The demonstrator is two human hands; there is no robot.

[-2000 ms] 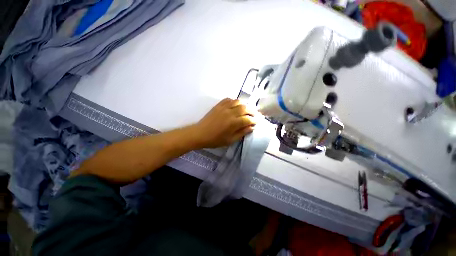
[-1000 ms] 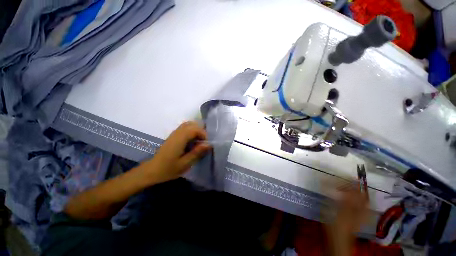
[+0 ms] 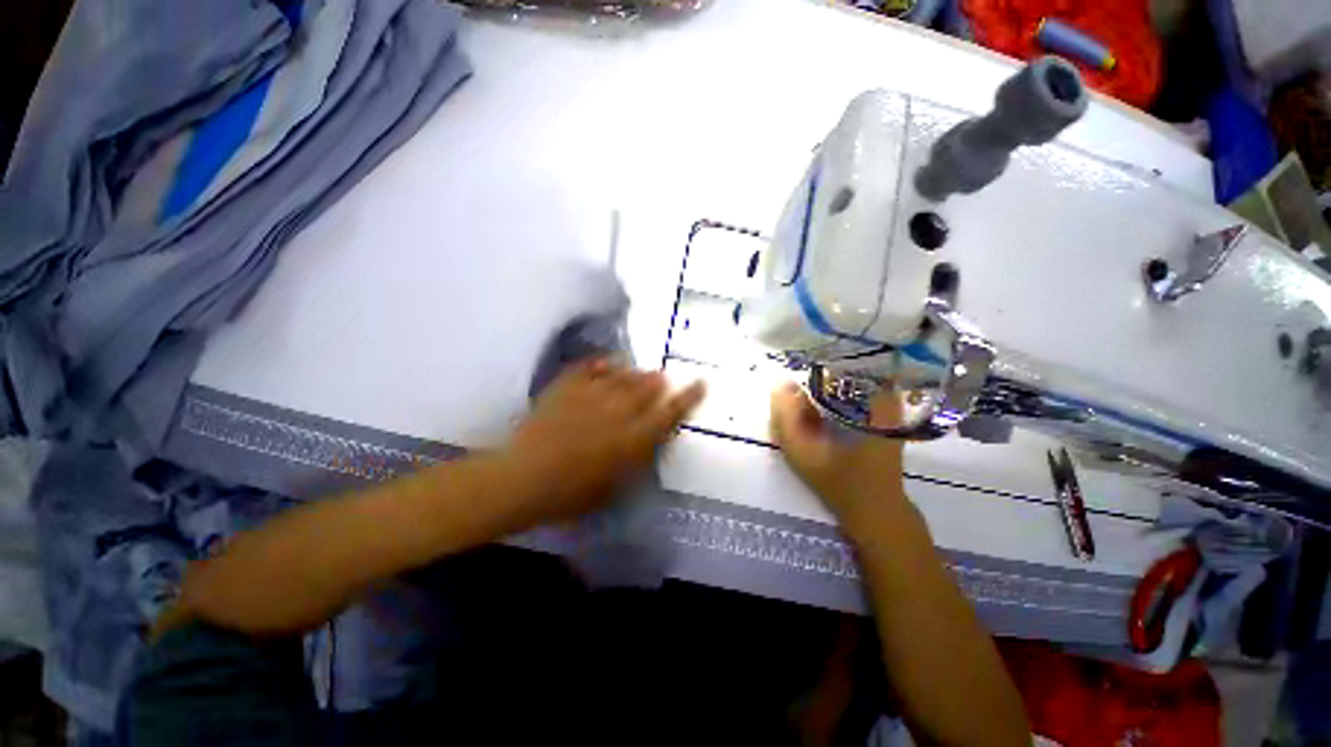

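Observation:
My left hand [image 3: 606, 431] is left of the needle area, over a grey-blue garment piece [image 3: 620, 543]. The piece is blurred; part sticks out above the hand and part hangs over the table's front edge. My fingers seem closed on it. My right hand [image 3: 847, 455] is at the presser foot and needle area [image 3: 796, 361] of the white sewing machine [image 3: 876, 219]. Its fingertips are partly behind the metal guard, and I cannot tell if they hold anything. The snips [image 3: 1070, 504] lie on the table to the right of my right hand.
A bundle of grey-blue cut pieces [image 3: 336, 161] lies at the table's left. Red-handled scissors [image 3: 1163, 598] lie at the right front edge beside grey-blue scraps [image 3: 1241, 547]. A measuring strip [image 3: 759, 540] runs along the front edge. A red bag [image 3: 1007, 29] is behind the machine.
The garment piece has moved left, away from the needle area, with my left hand. My right hand has moved from near the snips to the needle area. The snips remain on the table.

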